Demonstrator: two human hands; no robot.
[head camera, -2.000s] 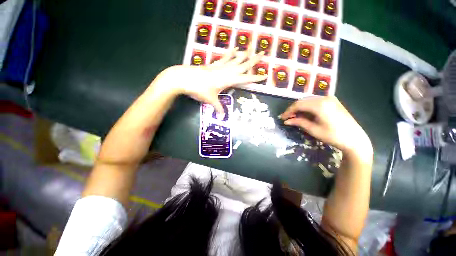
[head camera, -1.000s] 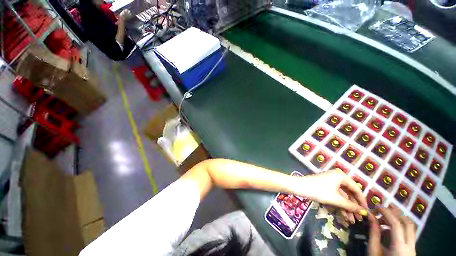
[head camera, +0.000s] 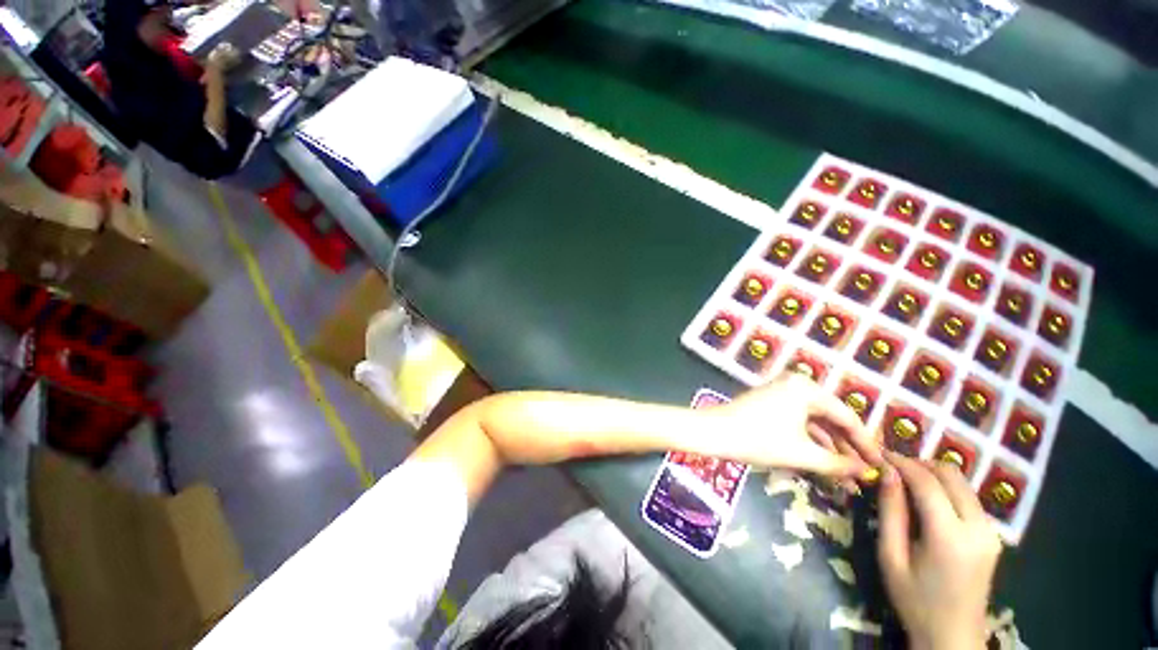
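Observation:
My left hand (head camera: 813, 429) is in front of the white tray (head camera: 1079, 309), its fingertips closed on a small red-and-black module (head camera: 871, 475) whose gold centre shows. My right hand (head camera: 940, 540) meets it from the right, thumb and fingers at the module; whether it grips a tiny piece is hidden. The tray has rows of alike modules with gold round centres. The lit phone (head camera: 690, 503) lies partly under my left forearm. Pale slips (head camera: 798, 521) lie scattered right of the phone, below my hands.
A blue box with white sheets on top (head camera: 391, 121) and a thin cable stand on the green bench (head camera: 559, 254). An open carton (head camera: 425, 381) is below the bench edge. Another person's arm (head camera: 219, 95) shows at upper left. A whitish strip (head camera: 622, 156) runs along the bench.
The view has turned left. My left hand, spread over the tray two seconds ago, now holds a module. My right hand has left the small pieces and met my left hand.

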